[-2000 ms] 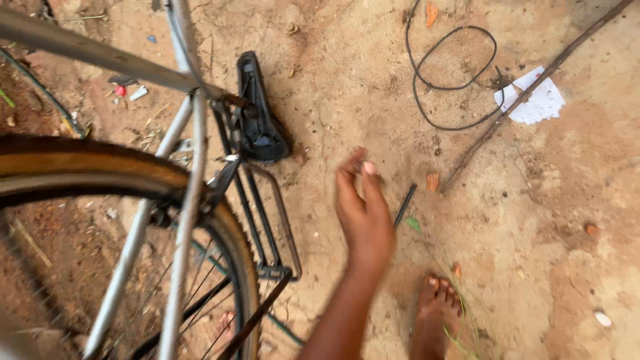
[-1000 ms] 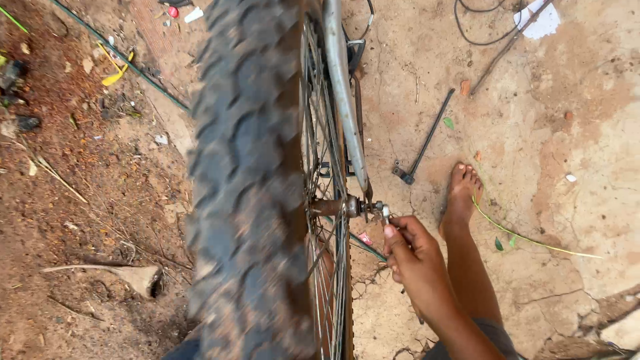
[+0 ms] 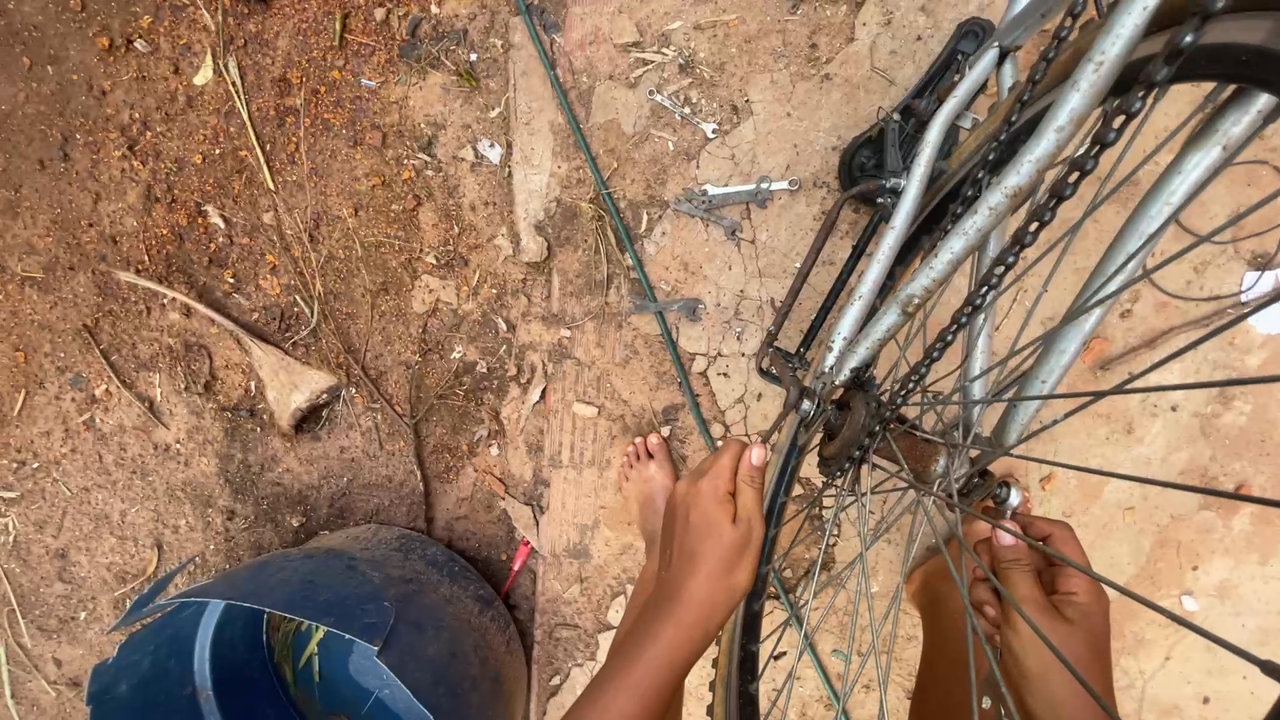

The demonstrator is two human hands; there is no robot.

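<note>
The rear wheel (image 3: 860,560) of an upturned bicycle stands between my hands, with its rusty hub (image 3: 915,450), chain (image 3: 1020,240) and silver frame tubes (image 3: 1010,210) above. My left hand (image 3: 715,510) is closed at the axle's left end, around a thin dark metal tool that reaches toward the axle nut (image 3: 806,408); most of it is hidden. On the far side of the spokes, my right hand (image 3: 1045,600) has its thumb and fingers at a small silver socket-like piece (image 3: 1010,496) by the axle's right end. Spokes partly cover this hand.
Several wrenches (image 3: 735,195) lie on the ground beyond the wheel, near the black saddle (image 3: 915,110). A long green rod (image 3: 620,225) crosses the ground. At the lower left stands a broken blue plastic barrel (image 3: 400,600); a dry plant stalk (image 3: 285,385) lies above it. My bare feet flank the wheel.
The view has swung widely toward the left side of the wheel. My left hand now shows at the axle's left end. One second ago a hand was at the axle's right end, where my right hand is now.
</note>
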